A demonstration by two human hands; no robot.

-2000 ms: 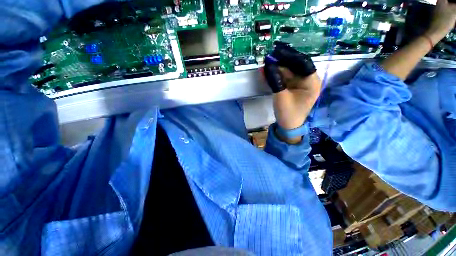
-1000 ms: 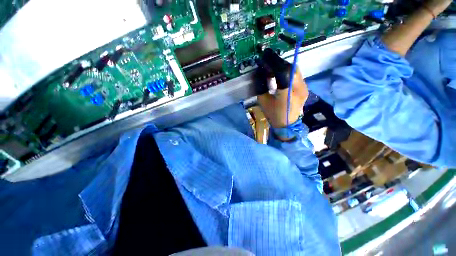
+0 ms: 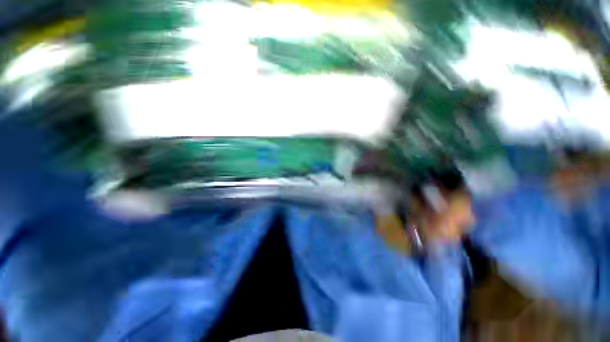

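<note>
The whole view is strongly blurred. A green circuit board (image 3: pixel 301 157) lies in front of me, with faint blue spots on it. A long, bright white bar-shaped block (image 3: pixel 254 110) lies across it. My right hand (image 3: pixel 443 210), with dark finger coverings, is a blur at the near edge of the boards, right of centre. Its fingers are not clear, and I cannot tell if it holds anything. My left hand cannot be made out. A pale pinkish blur shows near the rail at the left.
The silver conveyor rail (image 3: pixel 261 190) runs between the boards and my smock. More bright white shapes and green board areas lie at the upper left and right. Another person's blurred hand (image 3: pixel 580 177) and blue sleeve are at the right. Brown cartons (image 3: pixel 501 297) are below right.
The view has swung to the left and farther over the boards and blurred. The white bar and yellow areas have come into view. My right hand appears farther right and lower.
</note>
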